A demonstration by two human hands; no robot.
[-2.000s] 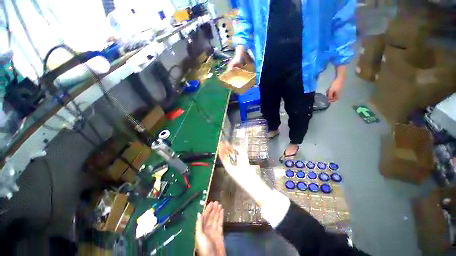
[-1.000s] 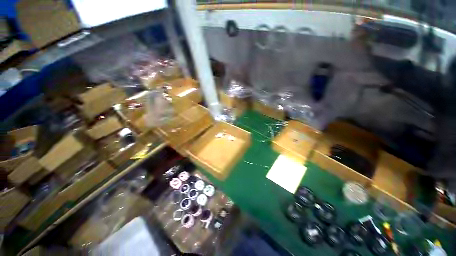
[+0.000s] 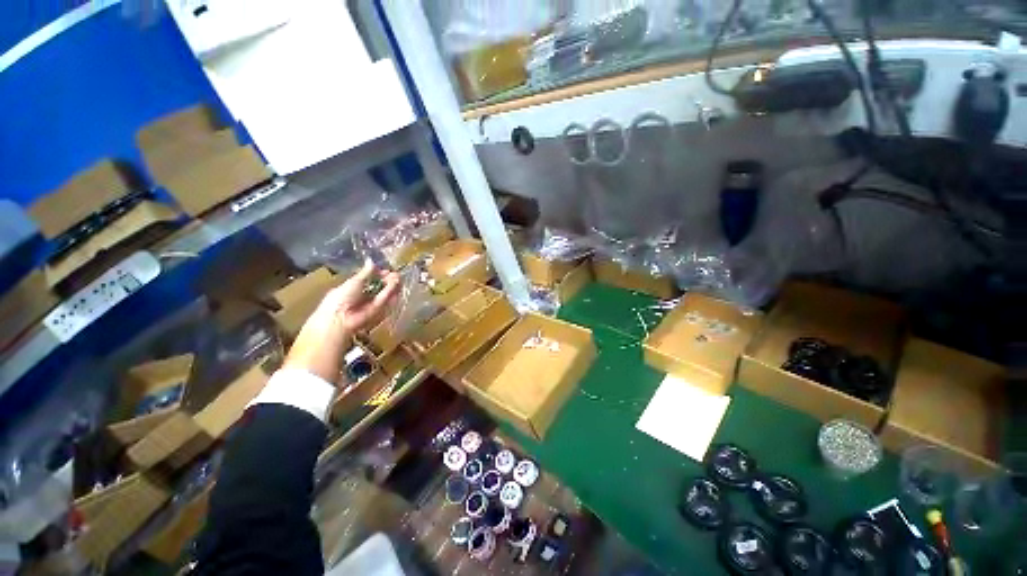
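Observation:
My left hand [image 3: 358, 304] reaches out at the left, palm up with curled fingers, over the open cartons. A small dark spot shows at its fingers and clear plastic lies behind; I cannot tell if it holds anything. My right hand is out of the picture. Several round black units [image 3: 746, 547] lie on the green mat [image 3: 625, 484] at the lower right. White- and pink-rimmed discs [image 3: 491, 482] stand in rows on a brown tray beside the mat.
Open cardboard trays [image 3: 529, 377] stand on the mat; one box [image 3: 828, 338] holds black rings. A white sheet [image 3: 684, 415], a cup of silver pieces [image 3: 849, 447] and a yellow-handled tool [image 3: 938, 529] lie right. A white post [image 3: 456, 146] rises behind.
The view has swung left, away from the person in blue and the blue-ringed discs. My left hand now reaches out over the cartons. My right hand has left the picture.

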